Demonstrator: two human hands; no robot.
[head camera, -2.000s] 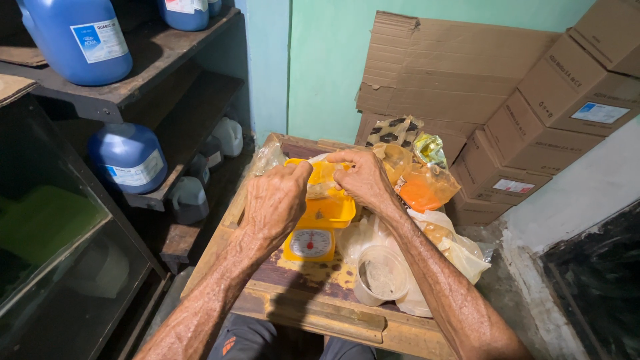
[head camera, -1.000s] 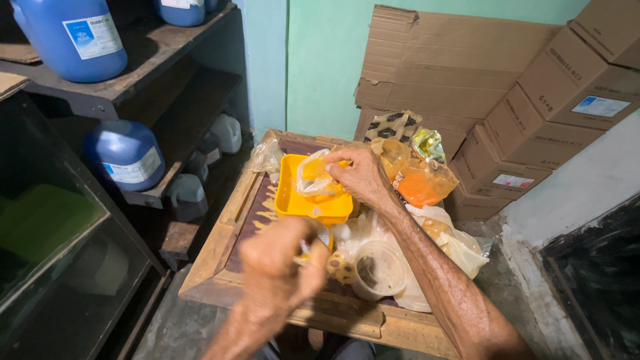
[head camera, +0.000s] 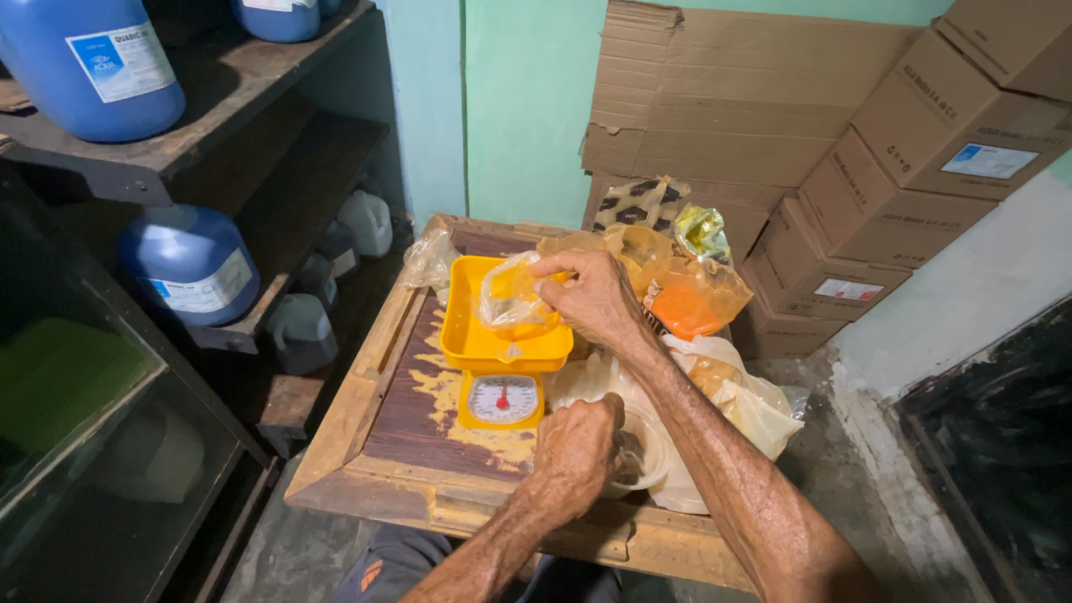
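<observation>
A yellow kitchen scale with a dial (head camera: 503, 399) stands on the wooden table, its yellow tray (head camera: 469, 345) on top. Inside the tray lies a clear plastic bag (head camera: 511, 293), its edge pinched between the thumb and index finger of my right hand (head camera: 590, 297). My left hand (head camera: 578, 448) is over the near rim of a round clear plastic tub (head camera: 649, 456), fingers curled; whether it holds something is hidden. Behind my right hand are an orange-filled plastic bag (head camera: 691, 301) and brownish plastic bags (head camera: 636, 251). A whitish plastic bag (head camera: 741, 394) lies right of the tub.
Another crumpled clear bag (head camera: 431, 258) is at the table's back left corner. Blue jugs (head camera: 193, 268) and smaller containers stand on dark shelves (head camera: 251, 84) at left. Stacked cardboard boxes (head camera: 896, 205) rise at right, beside flattened cardboard (head camera: 737, 92) against the wall. Spilled powder (head camera: 448, 389) marks the tabletop.
My left hand has moved from the scale tray to the tub at the right, uncovering the dial. My right hand stays at the tray, with the clear bag now lying in it.
</observation>
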